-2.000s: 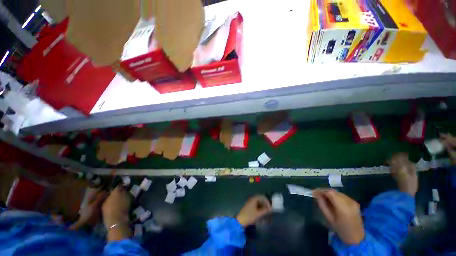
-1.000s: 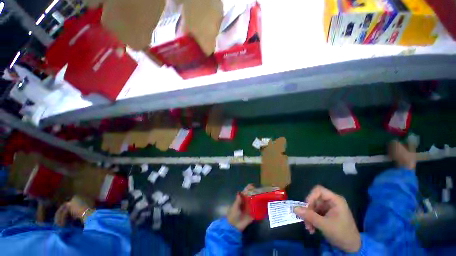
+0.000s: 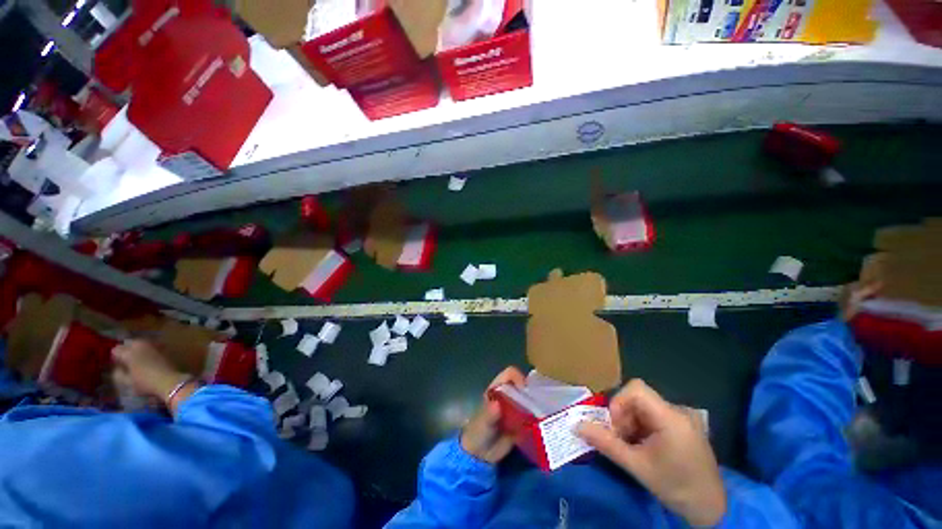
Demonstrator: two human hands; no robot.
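Observation:
A small red carton (image 3: 527, 428) is in front of me, its brown lid flap (image 3: 571, 336) standing open and white contents showing inside. My left hand (image 3: 490, 422) grips the carton by its left side. A white label sticker (image 3: 564, 438) with black print lies against the carton's near side. My right hand (image 3: 666, 446) has its fingers on the label's right part, pressing or pinching it. The label's right end is partly hidden by the fingers.
Open red cartons (image 3: 626, 221) lie on the green belt (image 3: 516, 222) beyond a pale strip (image 3: 465, 307). White paper pieces (image 3: 379, 347) are scattered on the dark surface. A raised white shelf (image 3: 609, 62) holds larger red cartons (image 3: 485, 64). People in blue sleeves (image 3: 801, 398) work on both sides.
The label has moved from my right fingers onto the carton's side. The carton is turned slightly. Belt cartons have shifted left, and the person on the right now holds an open carton.

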